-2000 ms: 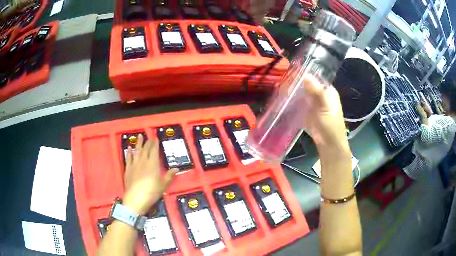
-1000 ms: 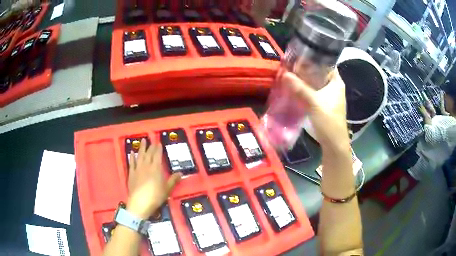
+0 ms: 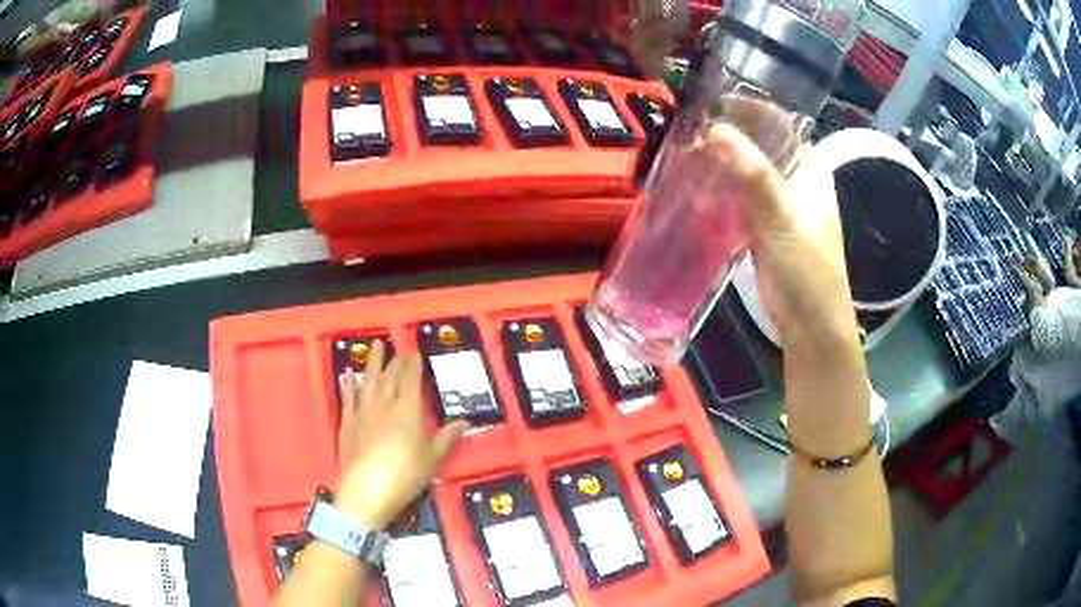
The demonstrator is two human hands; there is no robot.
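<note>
My right hand (image 3: 788, 213) is shut around a tall clear bottle (image 3: 682, 243) with pinkish liquid and a grey lid, tilted above the right end of the red foam tray (image 3: 267, 415). My left hand (image 3: 391, 433) lies with fingers spread over a black phone unit (image 3: 359, 349) in the tray's back row; whether it grips the unit is hidden. Other phone units with gold discs and white labels, such as one in the front row (image 3: 602, 522), fill most pockets. The back-left pocket holds no unit.
Stacked red trays (image 3: 474, 196) with units stand behind. A white fan (image 3: 889, 225) and a dark slab (image 3: 726, 350) are at right. A white sheet (image 3: 160, 445) and a dotted label sheet (image 3: 136, 572) lie left. Another person's sleeve (image 3: 1053, 344) shows far right.
The bottle in my right hand has changed tilt, its lid rising toward the top edge. The tray and bench have shifted right and slightly down in view. My left hand stays over the same unit.
</note>
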